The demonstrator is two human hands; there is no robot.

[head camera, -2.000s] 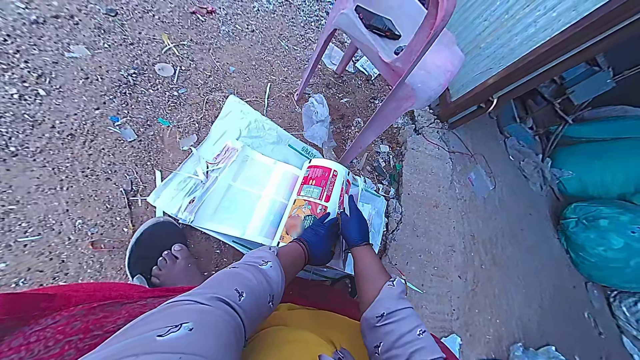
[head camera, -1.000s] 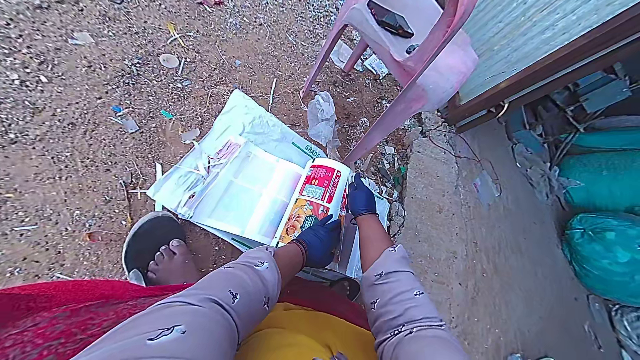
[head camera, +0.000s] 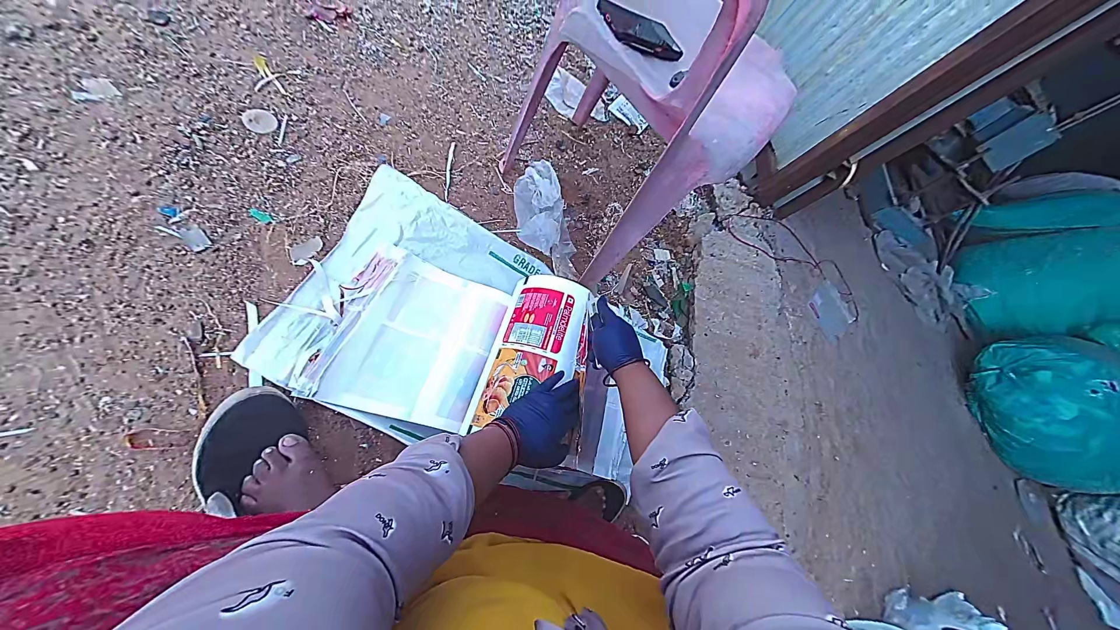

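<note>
A printed plastic film sheet (head camera: 525, 346) with red and yellow panels curls over at the right of a stack of whitish film (head camera: 411, 341). My left hand (head camera: 542, 420), in a dark blue glove, lies on the lower right part of the printed film. My right hand (head camera: 614, 337), gloved alike, is at the film's upper right edge, its fingers bent there. Whether either hand grips the film is hard to see. Under the stack lies a large white plastic sack (head camera: 394, 210) with green print, flat on the ground. Clear film shows to the right of my left hand.
A pink plastic chair (head camera: 665, 166) holding a dark phone (head camera: 640, 31) stands beyond the sack. A crumpled clear bag (head camera: 540, 206) lies by its leg. A concrete ledge (head camera: 752, 350) runs along the right, with green filled bags (head camera: 1050, 411) past it. Scraps litter the ground around my sandalled foot (head camera: 284, 477).
</note>
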